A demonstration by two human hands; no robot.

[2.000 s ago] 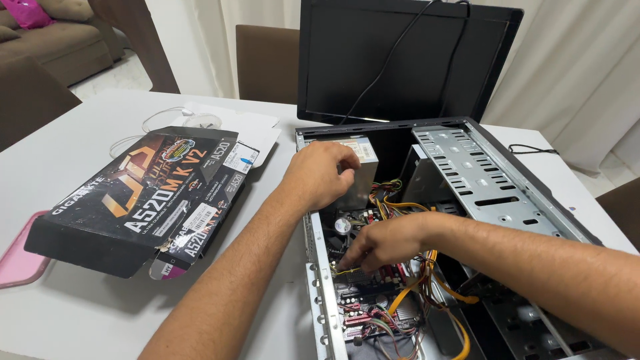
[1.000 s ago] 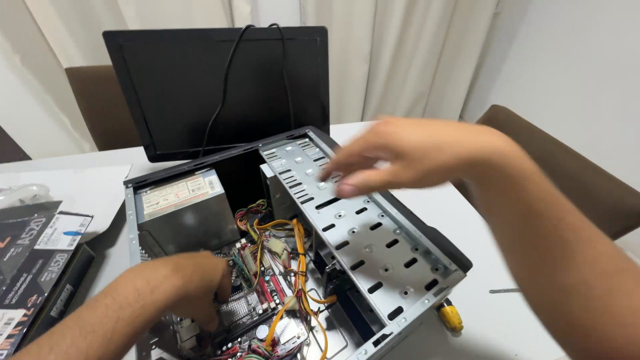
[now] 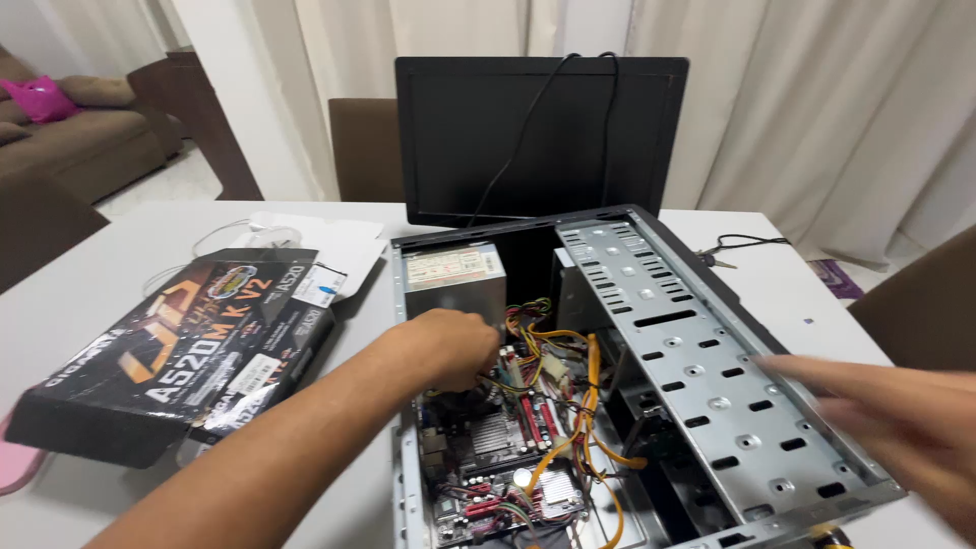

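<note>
An opened desktop computer case point(image 3: 717, 396) lies on its side on the table. My left hand point(image 3: 450, 347) reaches inside it, just below the metal power supply point(image 3: 456, 278), above the motherboard point(image 3: 488, 488); its fingertips are hidden, so whether it grips anything cannot be told. Orange SATA cables point(image 3: 593, 366) and bundled power wires point(image 3: 534, 309) run beside the motherboard. My right hand point(image 3: 862, 404), blurred by motion, is over the right edge of the case's perforated metal panel, with fingers extended and nothing seen in it.
A Gigabyte motherboard box point(image 3: 191, 343) lies left, by white paper point(image 3: 358, 236) and a pink object point(image 3: 19, 457). Behind the case stands a black monitor point(image 3: 534, 145) with a cable draped over it. Keys point(image 3: 717, 259) lie right; a yellow-black tool point(image 3: 831, 537) is at the case's near right corner.
My right hand was inside the case two seconds ago, then above the perforated panel, and is now at the case's right side. My left hand has moved from the power supply down into the case. The view swung.
</note>
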